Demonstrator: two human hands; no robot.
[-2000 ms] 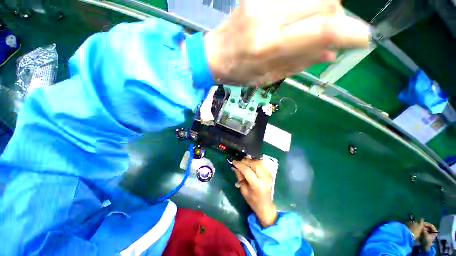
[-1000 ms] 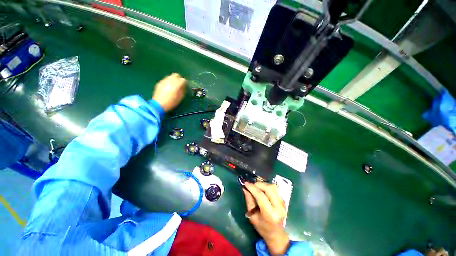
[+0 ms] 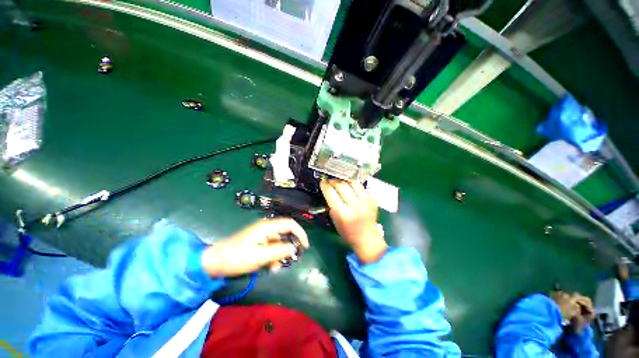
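Observation:
The black test fixture [image 3: 287, 203] has a small red display on its front edge. Its clear block [image 3: 343, 157] sits under the pale green plate [image 3: 336, 105]. My right hand [image 3: 352, 215] reaches into the base's front, fingertips just below the clear block. The fingertips are partly hidden, so I cannot tell what they hold. My left hand [image 3: 245, 248] is in front of the fixture, its thumb and fingers around a round black module [image 3: 289, 249]. The hand covers part of that module. A crumpled white strip [image 3: 283, 157] lies on the fixture's left side.
Several modules [image 3: 218, 179] lie left of the fixture. A black cable [image 3: 179, 166] runs left to pale connectors. A white card [image 3: 382, 194] is at the fixture's right. A silvery bag [image 3: 22, 122] is far left. A co-worker's hands [image 3: 574, 308] are at lower right. A metal rail [image 3: 259, 58] runs behind.
My left hand has come from the bench left of the fixture to the module in front. My right hand has moved from the fixture's front edge up to the clear block. The view has shifted.

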